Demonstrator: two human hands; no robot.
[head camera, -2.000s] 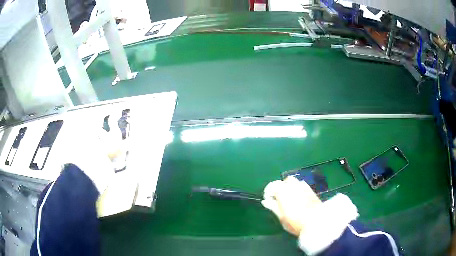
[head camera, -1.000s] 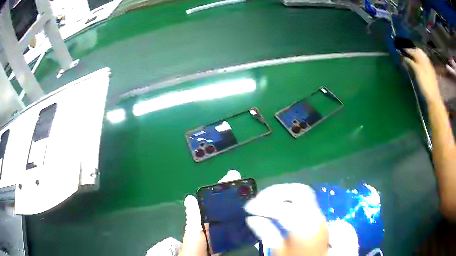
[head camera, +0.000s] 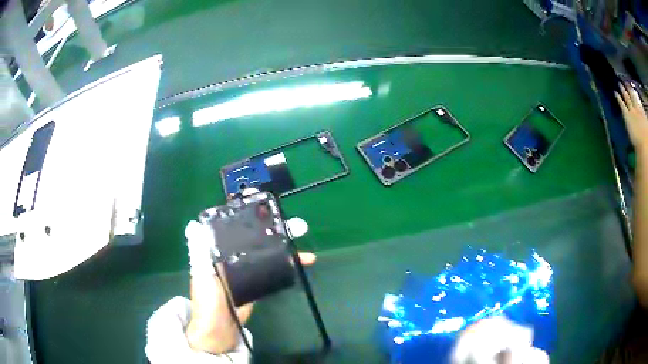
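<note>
A phone middle frame (head camera: 256, 249), black with a dark block and a red dot, is held up in my left hand (head camera: 213, 306). White-tipped fingers grip its two long sides, and its lower end is an open rim. My right hand (head camera: 501, 343) is a blurred white shape at the bottom edge, over a crumpled shiny blue film heap (head camera: 455, 298); whether it holds anything cannot be told. Another phone frame (head camera: 245, 176) with a blue section lies on the green belt just behind the held frame and is partly covered by it.
Two more frames lie on the belt (head camera: 284, 92), one in the middle (head camera: 394, 153) and one at right (head camera: 529, 142). The white fixture plate (head camera: 78, 149) stands at left. Another person's forearm and hand (head camera: 636, 117) are at the right edge. A pale strip crosses the belt.
The held frame now shows its inner face, tilted, and has moved left. My right hand has left it and moved right to the blue film. A third frame has come into view on the belt.
</note>
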